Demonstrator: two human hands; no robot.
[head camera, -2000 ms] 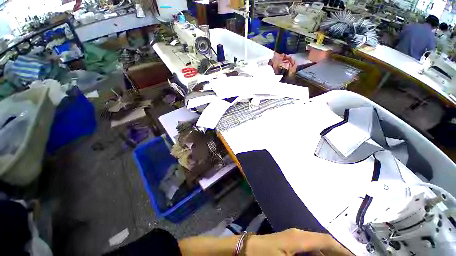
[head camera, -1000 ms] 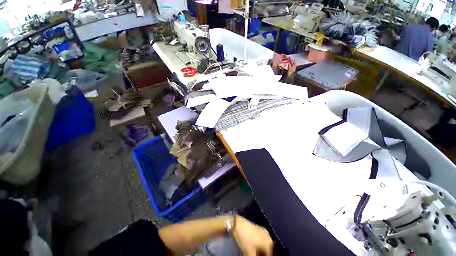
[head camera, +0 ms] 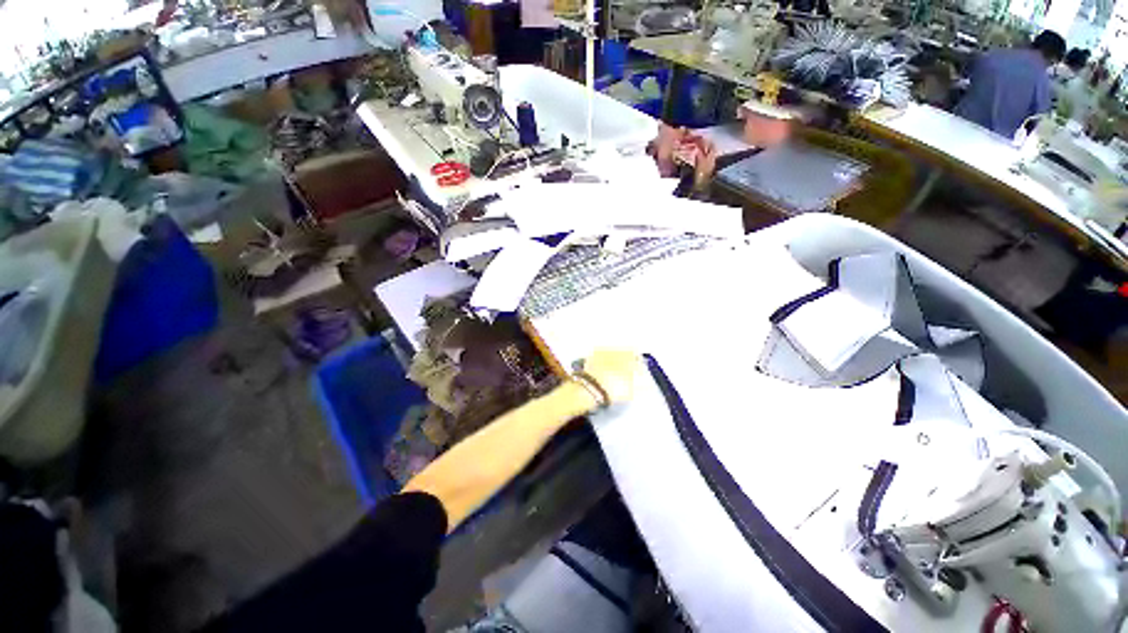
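A long curved panel (head camera: 693, 519) lies along the table's near edge, white face up. A dark edging band (head camera: 730, 490) runs down its right side towards the sewing machine (head camera: 1039, 544) at the lower right. My left hand (head camera: 615, 375) is at the panel's far end and appears to grip it; the fingers are washed out by glare. The presser foot area (head camera: 909, 575) is small and partly unclear, with a short dark strip (head camera: 877, 497) just behind it. My right hand is not in view.
Grey dark-edged panels (head camera: 841, 324) lie behind the work by the pale trough (head camera: 946, 266). White offcuts (head camera: 517, 272) are piled at the table's far end. A blue crate (head camera: 353, 396) with scraps is below left. A person (head camera: 1008, 93) is at the far right.
My left hand has moved from low near the front edge up to the panel's far end. The panel, dark face up before, now shows its white face. The view has shifted slightly.
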